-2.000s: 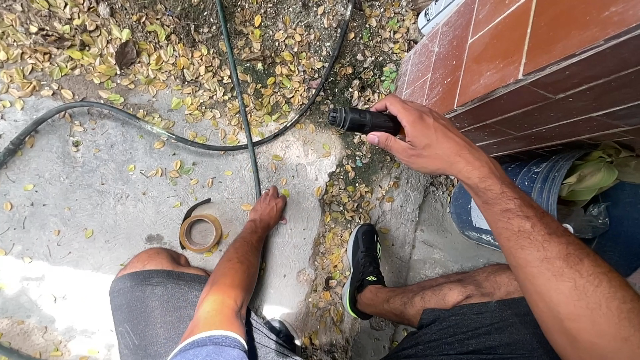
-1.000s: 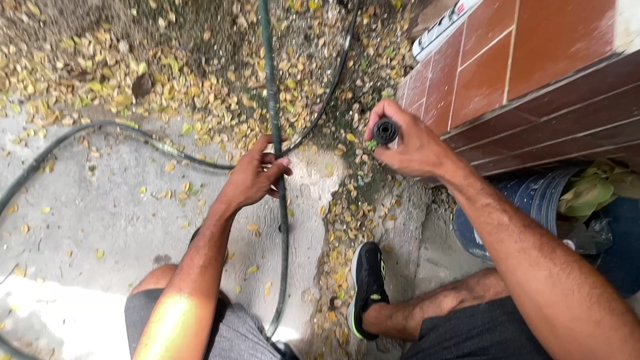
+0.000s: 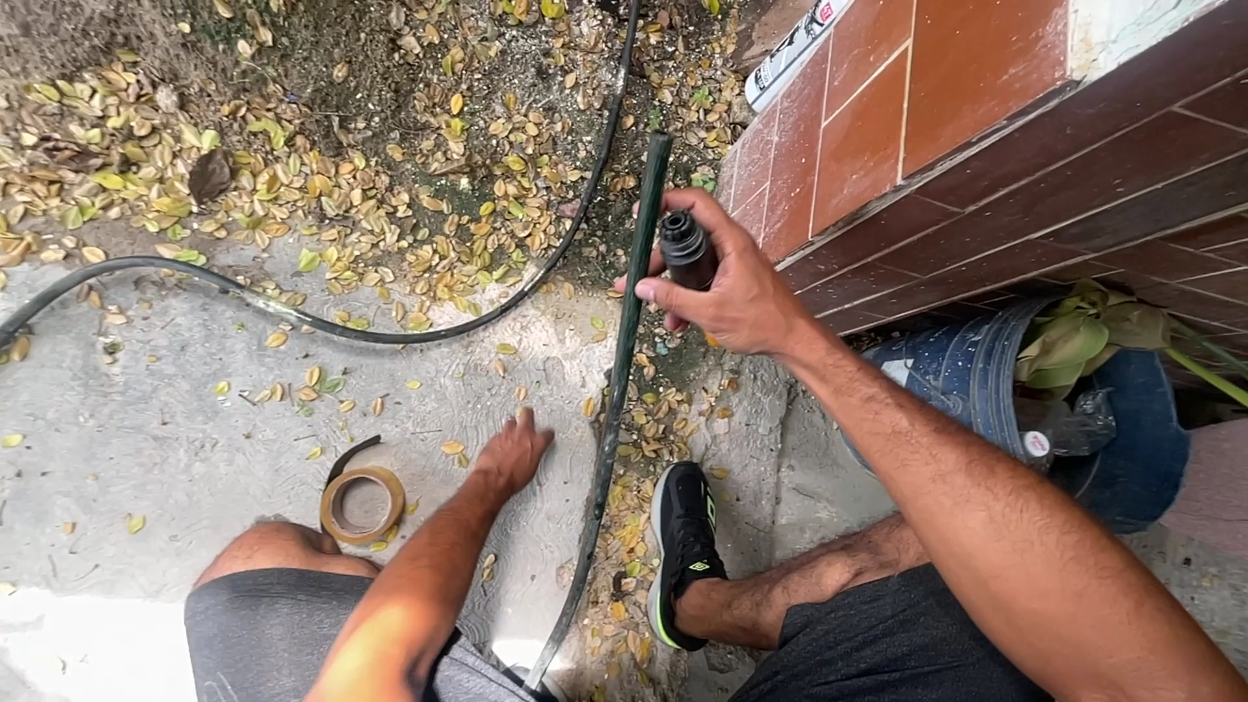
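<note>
A black plastic hose nozzle (image 3: pixel 687 255) and the end part of a dark green hose (image 3: pixel 634 283) are both in my right hand (image 3: pixel 726 278). The hose's cut end points up, just left of the nozzle, and the two lie side by side. From there the hose runs down between my legs. My left hand (image 3: pixel 515 450) is low over the concrete, left of the hose, with nothing seen in it; its palm is hidden. Left of that hand lies a roll of tan tape (image 3: pixel 362 505) with a dark strip beside it.
Another stretch of hose (image 3: pixel 390 336) curves across the concrete. Dry leaves (image 3: pixel 370 263) cover the soil edge. A tiled brick-red ledge (image 3: pixel 868 127) rises at right, with a white tube (image 3: pixel 790 54) on it. Below stands a blue bucket (image 3: pixel 960 375) holding leaves and plastic. My black shoe (image 3: pixel 687 556) is near the hose.
The green hose was in my left hand a second ago; now that hand is off it, lower down. My right hand now has the hose end along with the nozzle.
</note>
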